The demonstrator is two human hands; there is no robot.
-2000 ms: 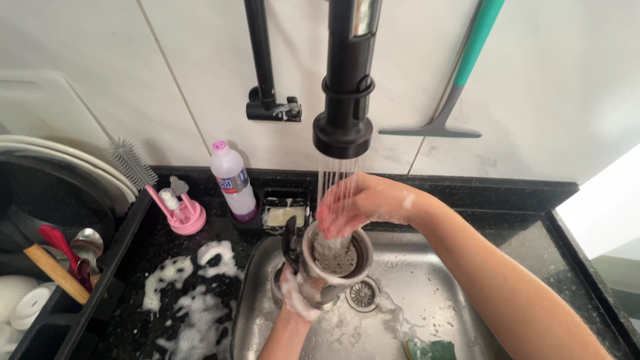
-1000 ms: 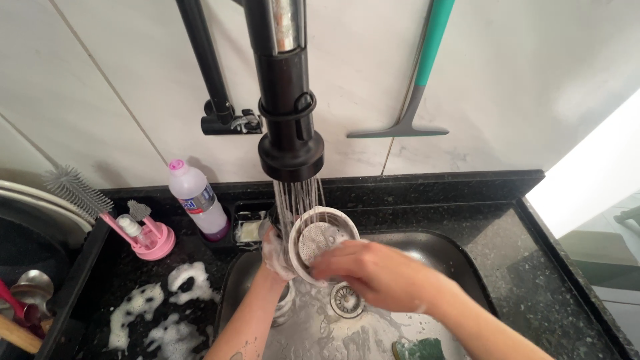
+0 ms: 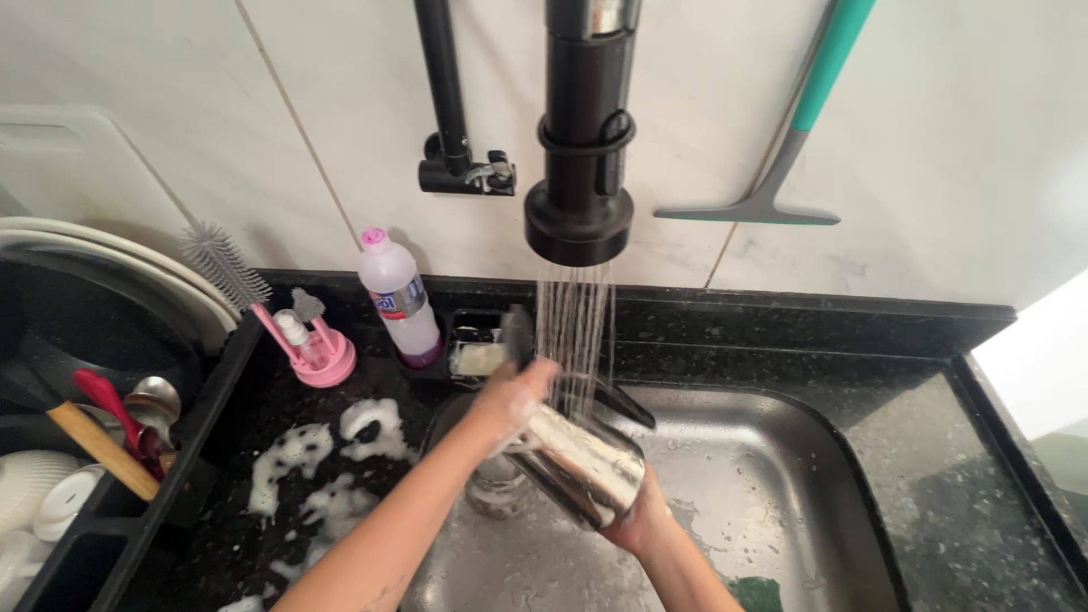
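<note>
Under the running black spray faucet, a shiny metal cylindrical vessel lies tilted on its side between my hands. My left hand grips its upper left end, near a blurred black part. My right hand holds the lower right end, its fingers partly hidden behind the metal. Water falls onto the vessel and beside my left hand. Below is the stainless steel sink, with another metal piece behind my left forearm and a green sponge at the lower edge.
Left of the sink, soap foam lies on the black stone counter, near a pink brush holder and a plastic bottle. A black dish rack holds dishes and utensils. A squeegee hangs on the wall.
The vessel has turned from showing its round opening to lying on its side. My right hand has moved from the opening to its lower end.
</note>
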